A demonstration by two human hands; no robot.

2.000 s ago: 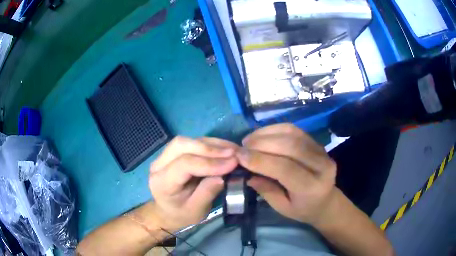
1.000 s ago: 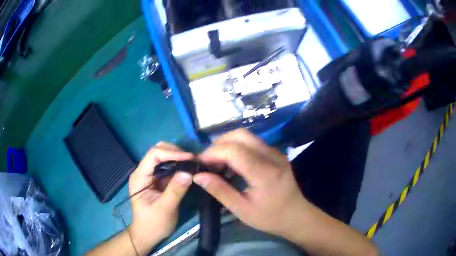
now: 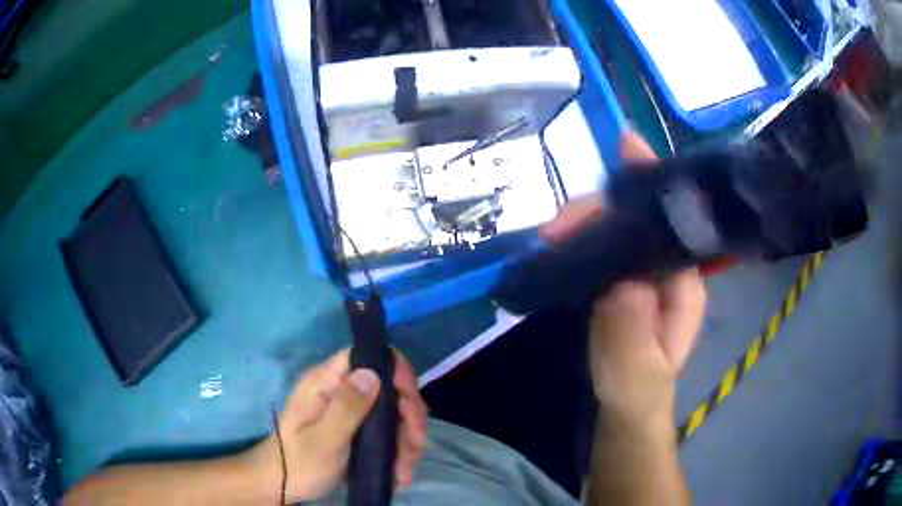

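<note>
My left hand is shut on a long narrow black plastic part, held upright at the lower middle with its top end near the blue tray's front rim. A thin dark wire rises from that end. My right hand is wrapped around the thick black electric screwdriver, which is blurred and points left. Part of the fingers shows behind it. The screw feeder, a silver-white metal box, stands in the blue tray. Its shiny metal pick-up mechanism is left of the screwdriver's tip.
A black grid tray lies on the green bench at left. A small silvery crumple lies beside the feeder's tray. Another blue tray is at upper right. A clear plastic bag is at the left edge.
My right hand has left the black part and taken hold of the electric screwdriver. My left hand now holds the part alone, turned upright. The view has shifted, so the bench things appear further left.
</note>
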